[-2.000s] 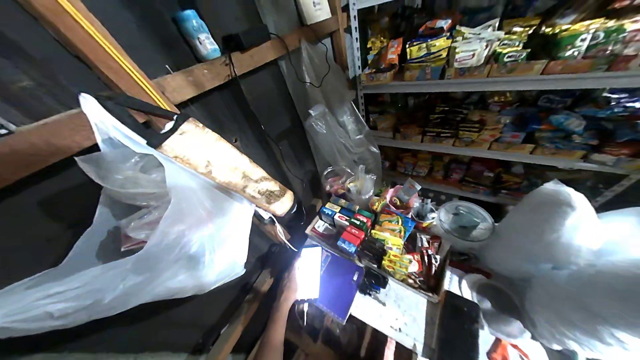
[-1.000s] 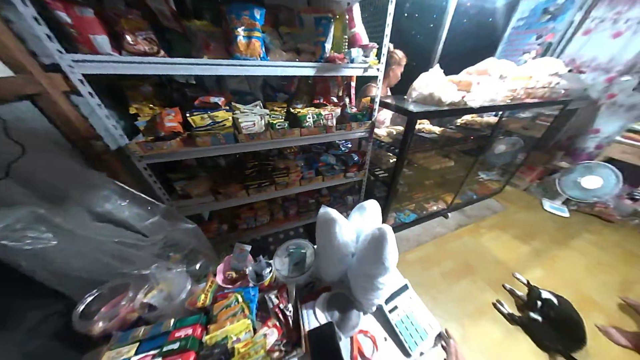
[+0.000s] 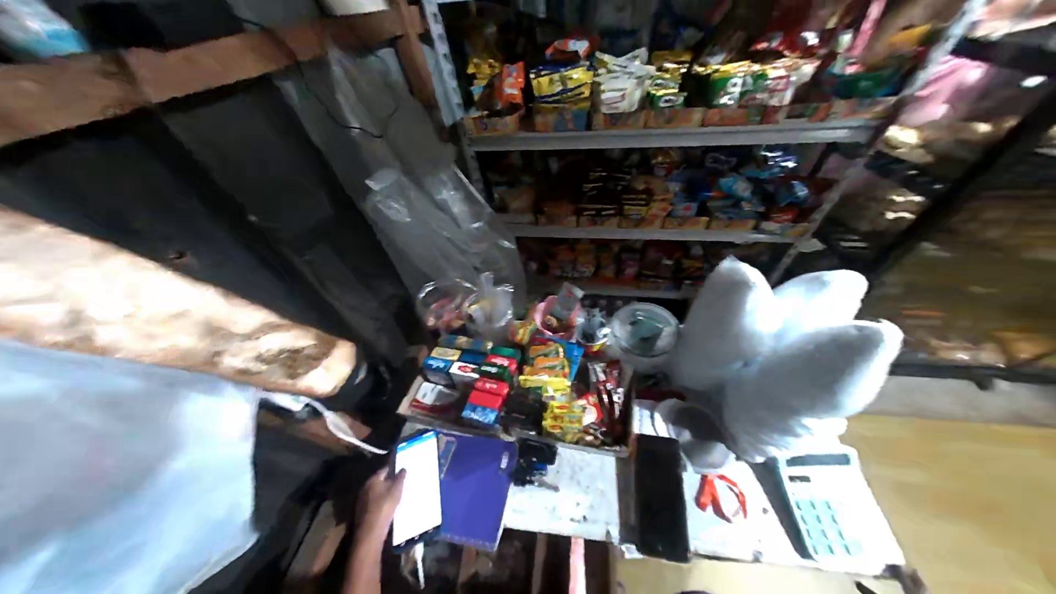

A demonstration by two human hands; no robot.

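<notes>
My left hand (image 3: pixel 381 499) holds a smartphone (image 3: pixel 417 488) with a lit white screen and a cable at its lower end. The phone overlaps the left edge of a purple notebook (image 3: pixel 478 488) on the white tabletop. Behind the notebook stands a box tray of small packs and sachets (image 3: pixel 544 388). A black flat object (image 3: pixel 662 498), a red band (image 3: pixel 721 497) and a calculator (image 3: pixel 822 507) lie to the right. At the table's lower right corner, a small blurred part of what appears to be my right hand (image 3: pixel 911 581) shows; its fingers cannot be made out.
White filled plastic bags (image 3: pixel 792 355) stand on the table beside a round clear-lidded tub (image 3: pixel 644 332). Metal shelves (image 3: pixel 676 137) of packaged goods rise behind. A white plastic bag (image 3: pixel 124 470) and a worn light-coloured panel (image 3: pixel 165 305) fill the near left. Wooden beams (image 3: pixel 206 62) cross the dark wall.
The view has swung right and then back left. The phone and my left hand, in view two seconds ago and out of view one second ago, show again, with the phone still held by the notebook.
</notes>
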